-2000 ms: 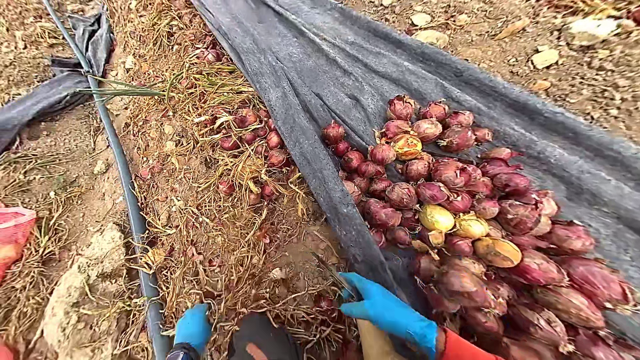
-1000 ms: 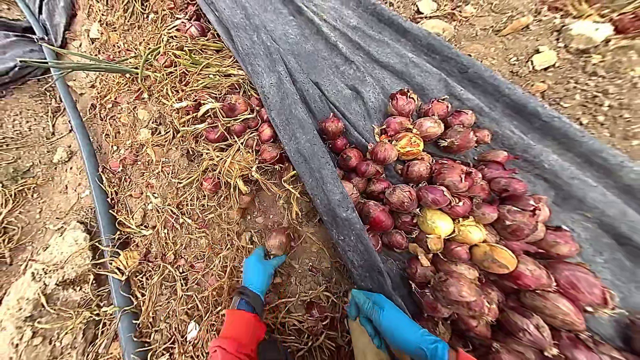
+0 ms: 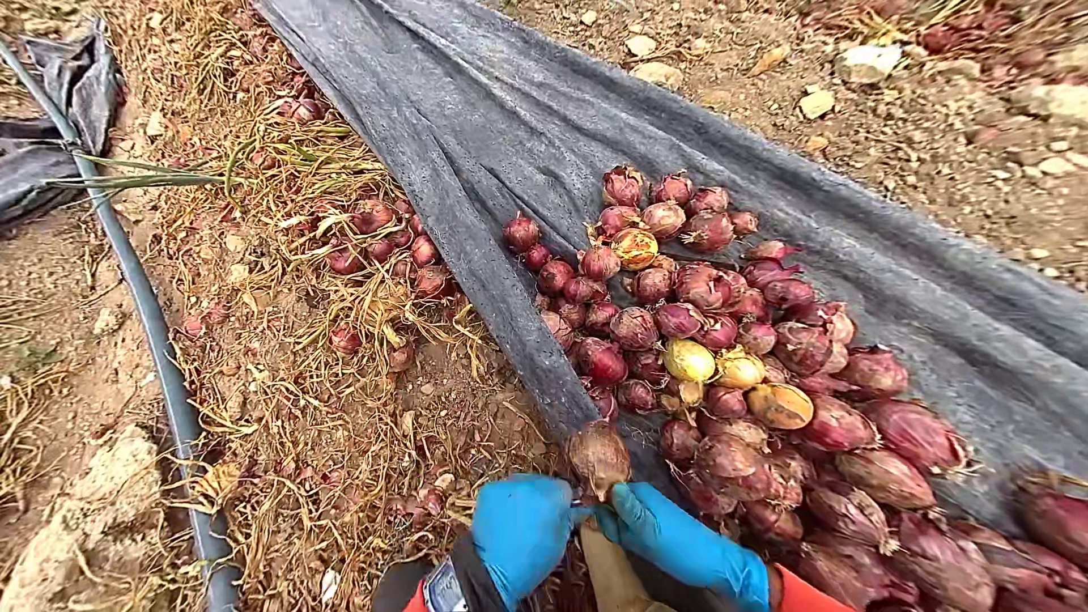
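Observation:
A brownish red onion is upside down between my hands, its neck toward my fingers. My left hand, in a blue glove, is closed at the neck. My right hand, also blue-gloved, has its thumb against the neck's other side; whether it also holds a tool is hidden. A pile of red onions lies on a dark fabric sheet just beyond and right of my hands. Among them are a yellow-green onion and a cut or peeled yellowish one.
More red onions lie in dry stalks on the soil left of the sheet. A grey hose runs down the left side, beside a pale rock. Stones dot the soil beyond the sheet.
My left hand reached down to an onion on the soil one second ago and has since moved right, bringing it to my right hand. Earlier, a thin dark tool showed at my right hand.

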